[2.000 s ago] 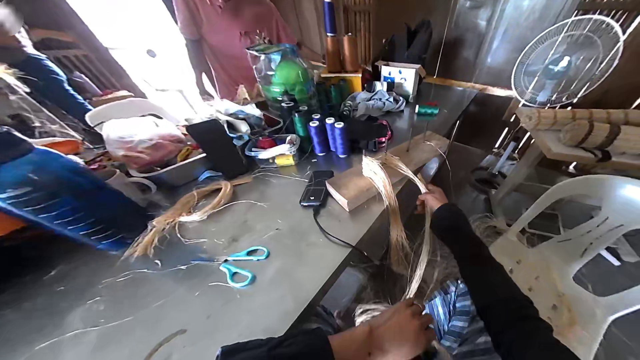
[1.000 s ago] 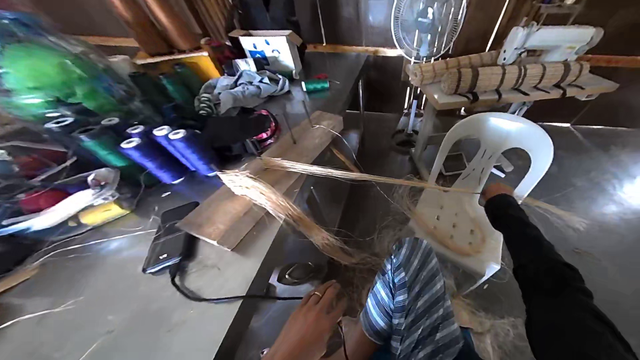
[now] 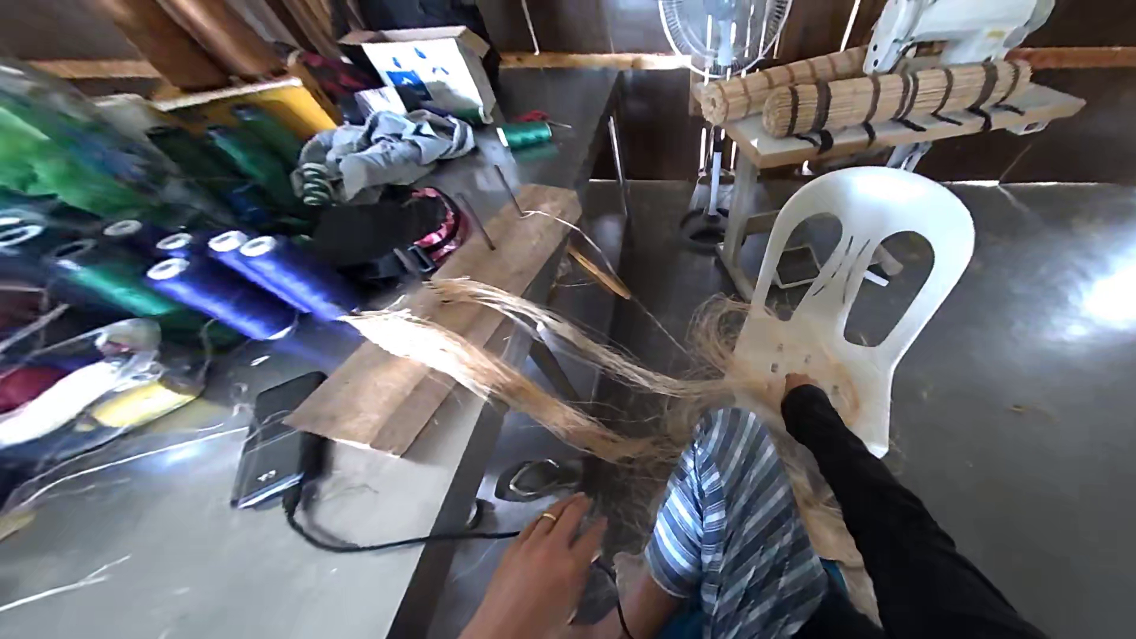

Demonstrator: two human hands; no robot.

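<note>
My left hand [image 3: 543, 568], with a ring on one finger, is low in front of me beside the table edge; nothing shows in it, though its palm is hidden. My right hand [image 3: 797, 383] is stretched over the seat of the white plastic chair [image 3: 954, 240], beside the end of a strand of pale fibre [image 3: 612, 359]; its fingers are mostly hidden. A thicker hank of fibre [image 3: 497, 382] runs from the wooden board [image 3: 355, 395] down past the table edge. Two metal pins [image 3: 477, 222] stand up from the board. Loose tangled fibre [image 3: 723, 333] hangs by the chair.
A phone [image 3: 271, 444] with a black cable lies beside the board. Blue thread spools [image 3: 293, 271], a grey cloth [image 3: 382, 146] and a green spool [image 3: 525, 135] are on the table. Rolled mats [image 3: 896, 98] lie on a sewing machine table at the back; a fan [image 3: 723, 31] stands there.
The view has swung to the right. The scissors seen two seconds ago are out of view. My right hand has moved out from near the board to over the chair seat.
</note>
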